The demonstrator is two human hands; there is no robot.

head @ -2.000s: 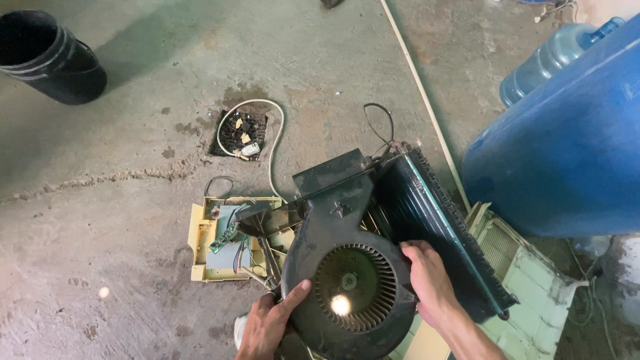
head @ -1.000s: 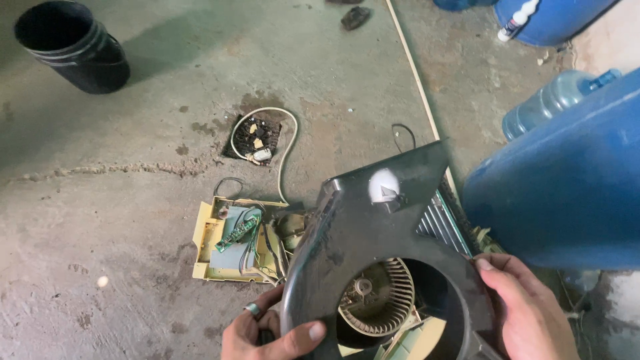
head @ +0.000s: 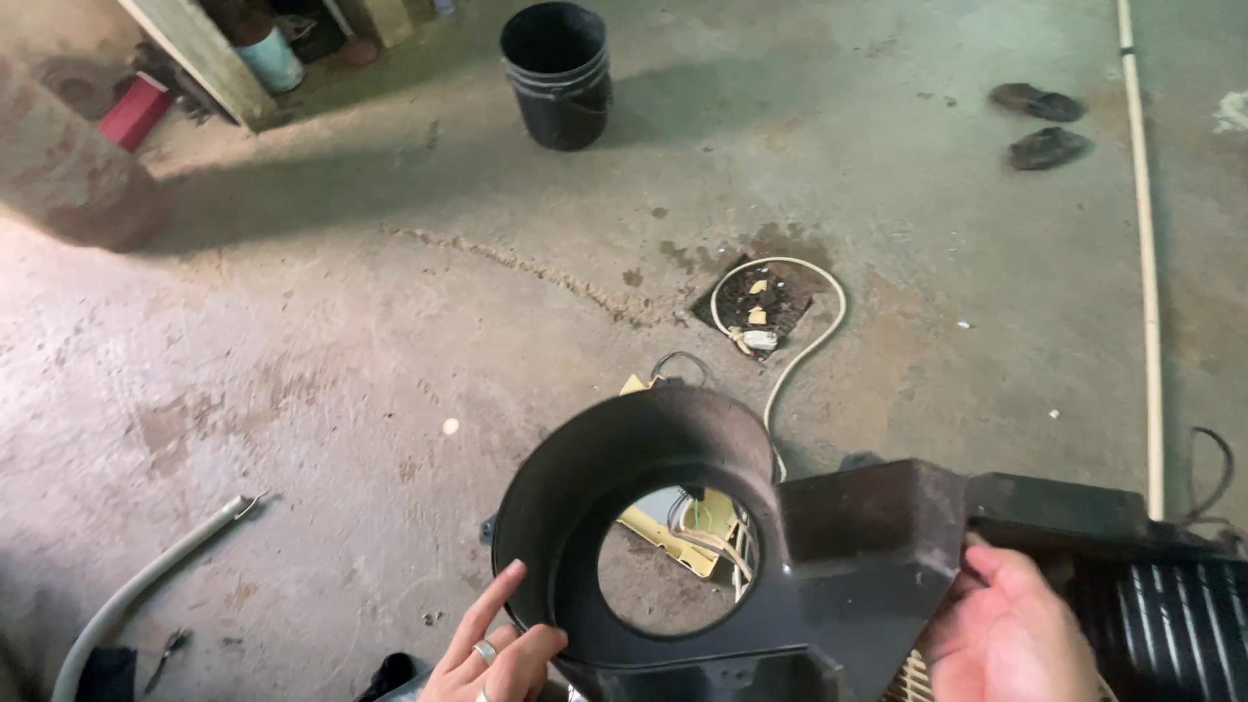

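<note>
A black plastic blower housing (head: 712, 643) with a round opening is lifted off the floor in both hands. My left hand (head: 497, 643), with rings on its fingers, grips the lower left rim of the scroll. My right hand (head: 1009, 629) holds the angular outlet end at the right. Through the opening show a yellowish plastic panel (head: 673, 546) and wires on the floor. Part of a pale slatted fan wheel or grille (head: 909, 678) shows beneath the housing near my right hand. A dark finned unit (head: 1170, 624) lies at the right edge.
A black bucket (head: 558, 97) stands at the top. A white cable (head: 829, 341) loops over a floor drain (head: 795, 307). A long pale pipe (head: 1143, 244) runs along the right, near a pair of dark shoes (head: 1048, 149). A grey hose (head: 146, 585) lies at lower left.
The black housing has come away from the fan wheel and turned over, its round opening now at the left. Both hands still hold it. The view has swung to the left.
</note>
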